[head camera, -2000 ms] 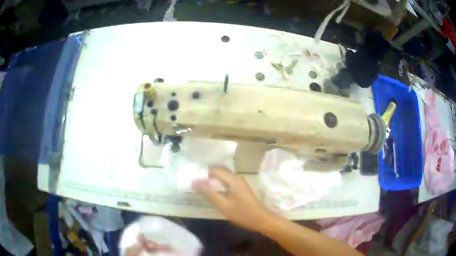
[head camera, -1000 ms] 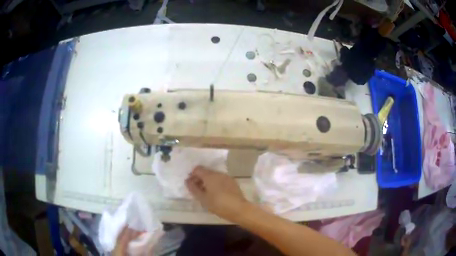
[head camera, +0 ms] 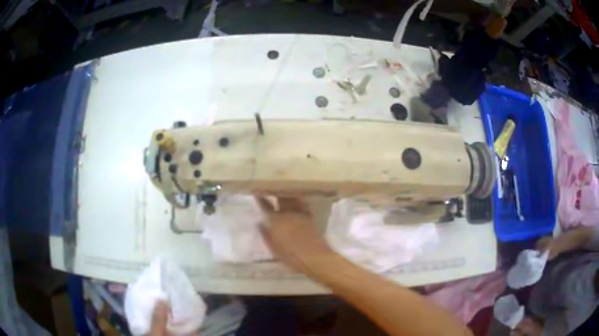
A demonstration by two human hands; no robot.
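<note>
A cream sewing machine head (head camera: 315, 157) lies across the white table. A white cloth piece (head camera: 233, 230) lies below its needle end. My right hand (head camera: 289, 230), blurred, is at this piece's right edge, its fingertips partly under the machine arm; whether it grips cloth cannot be told. A second crumpled white cloth heap (head camera: 377, 236) lies to the right, below the arm. My left hand (head camera: 159, 320), cut off by the bottom edge, holds another white cloth piece (head camera: 161, 295) at the table's front edge.
A blue basket (head camera: 525, 226) right of the handwheel holds a yellow item (head camera: 504, 138) and thin metal tools. Scraps (head camera: 354, 84) and a black bundle (head camera: 463, 72) lie behind the machine. Pink cloth (head camera: 575, 177) lies far right. Another person's hands (head camera: 570, 241) hold small white pieces at lower right.
My right hand has moved up towards the machine arm. My left hand with its cloth has shifted left and up to the table edge. Another person's hands with white pieces now show at right.
</note>
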